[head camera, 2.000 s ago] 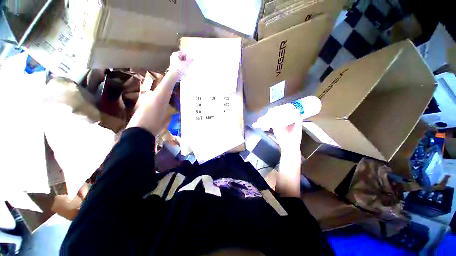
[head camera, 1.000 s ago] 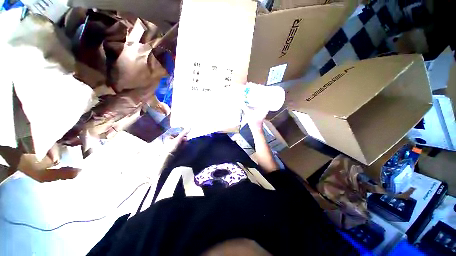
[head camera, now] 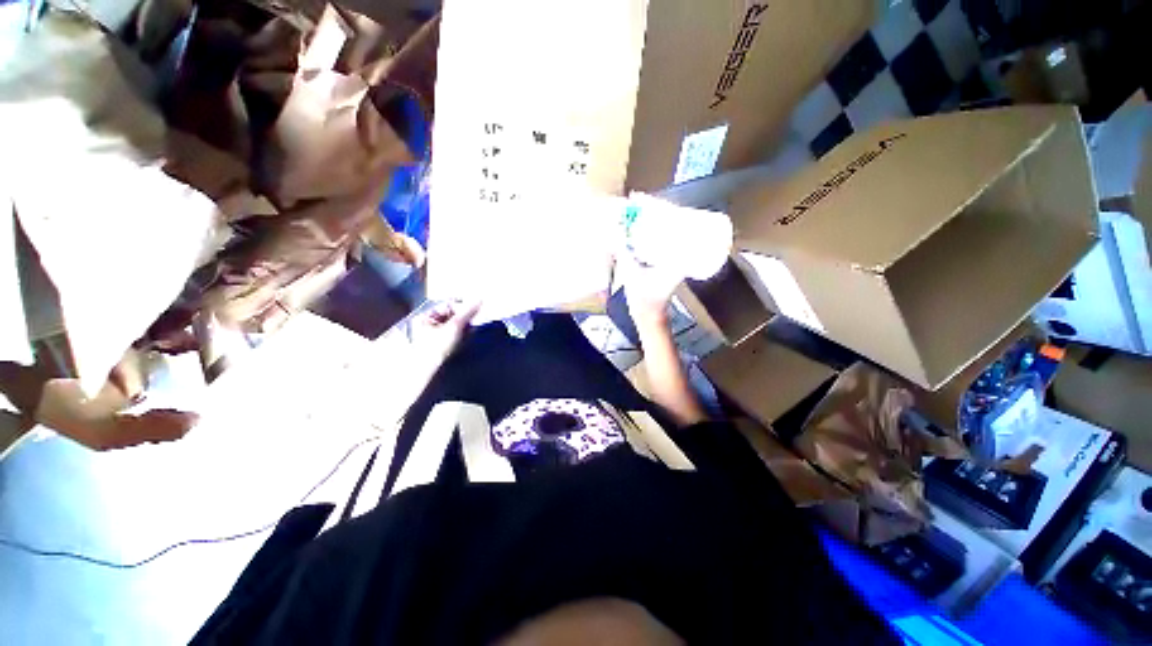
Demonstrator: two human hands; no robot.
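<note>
An over-bright, nearly white cardboard carton (head camera: 537, 95) with small rows of dark print stands in front of my chest, its top cut off by the upper edge. My left hand (head camera: 451, 316) is at its lower left corner, with the fingers on the edge; the hand is small and washed out. My right hand (head camera: 648, 293) is closed around a white squeeze bottle (head camera: 682, 237), held lying sideways. The bottle's left end is against the carton's right side, and its tip is lost in the glare.
A VEGER carton (head camera: 708, 76) stands behind on the right. An open carton (head camera: 872, 227) lies right of the bottle. Crumpled kraft paper (head camera: 316, 139) lies left. Product boxes (head camera: 1030, 486) and a blue bag (head camera: 1011, 612) are low right. A cable (head camera: 190, 545) lies low left.
My left hand has gone from the carton's upper left edge to its lower left corner. The bottle has moved left, against the carton. The view has shifted, and the carton now sits higher in it.
</note>
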